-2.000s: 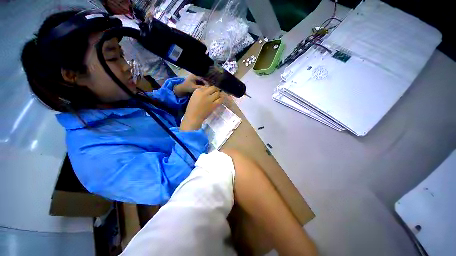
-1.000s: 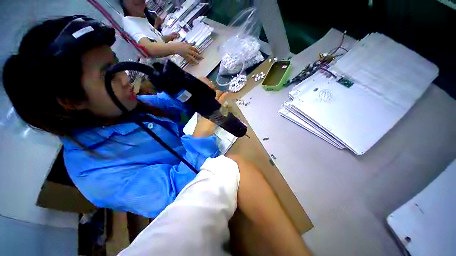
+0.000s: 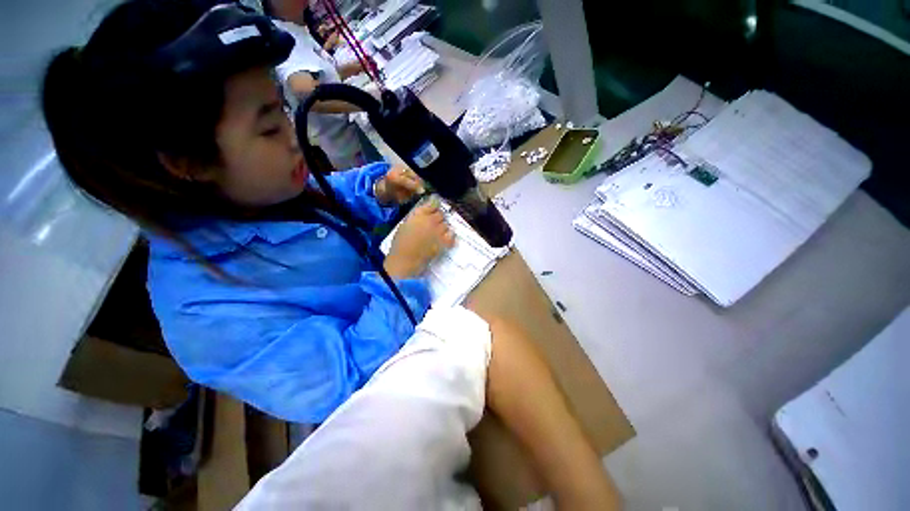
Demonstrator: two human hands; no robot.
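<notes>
Neither of my hands is in the picture. One bare forearm in a white sleeve shows at the bottom, and its hand is cut off by the lower edge. A stack of flat white plastic housings (image 3: 738, 220) lies on the bench at the right. A small green circuit board (image 3: 702, 175) and thin dark and red wires are at its upper left part. Another white housing (image 3: 858, 409) is cut off by the lower right edge. A black electric screwdriver (image 3: 434, 150) hangs tip down on its cord, in front of the coworker.
A coworker in blue (image 3: 269, 319) sits at the left, both hands at a white part (image 3: 464, 264) on brown board (image 3: 554, 359). A green-rimmed tray (image 3: 572, 155), small white parts and a clear bag (image 3: 504, 105) lie beyond. Another person stands behind.
The view has shifted, so the coworker and bench sit differently in the picture. The hanging screwdriver has swung steeper. The coworker's hands and white part show more clearly. The housing stack looks unchanged.
</notes>
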